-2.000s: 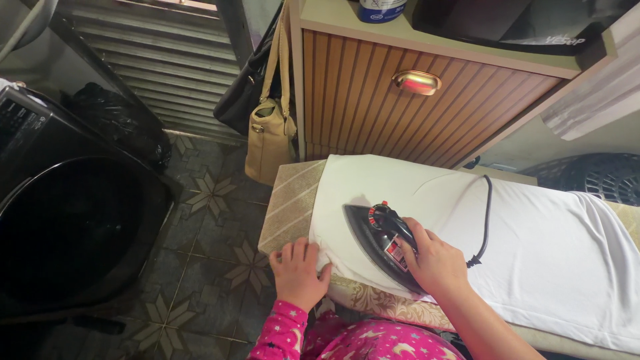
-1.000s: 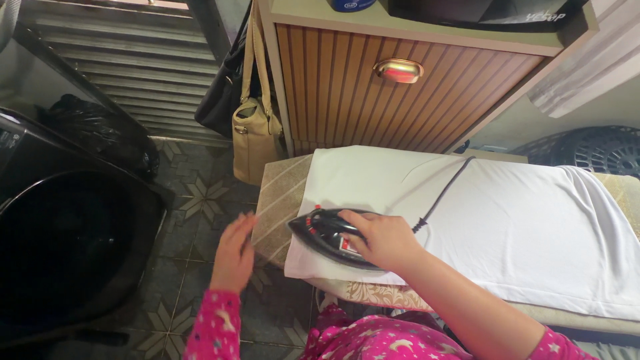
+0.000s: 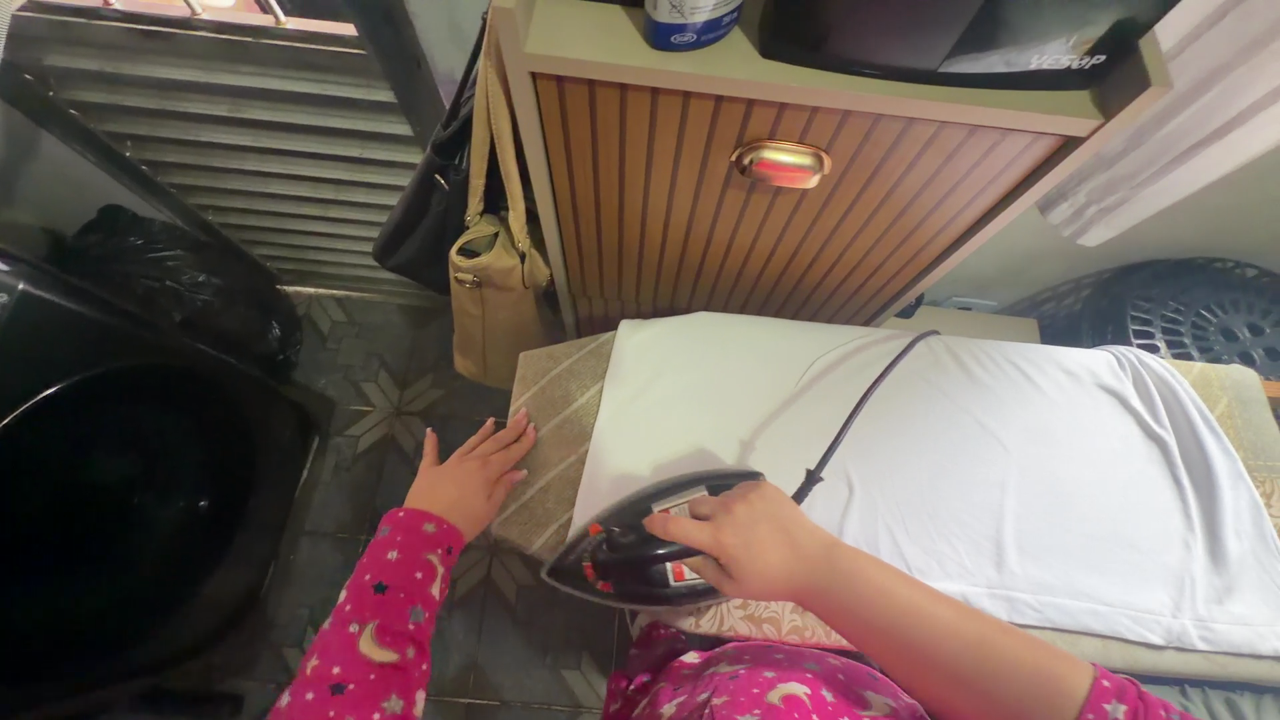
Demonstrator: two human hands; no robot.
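A white cloth garment (image 3: 960, 470) lies spread over a padded ironing board (image 3: 560, 440) with a patterned cover. My right hand (image 3: 755, 535) grips the handle of a black electric iron (image 3: 620, 545), whose tip points left at the garment's near left corner. The iron's dark cord (image 3: 870, 405) runs from its back across the cloth. My left hand (image 3: 475, 475) holds nothing; its fingers are apart, with the tips at the left end of the board.
Behind the board stands a slatted wooden cabinet (image 3: 690, 210). A tan handbag (image 3: 495, 300) and a black bag (image 3: 425, 215) hang at its side. A black appliance (image 3: 130, 500) is at left, a dark plastic basket (image 3: 1200, 310) at right.
The iron, in my right hand, has moved left and toward the near edge of the garment. My left hand left the cloth's edge, then came back to the board's left end.
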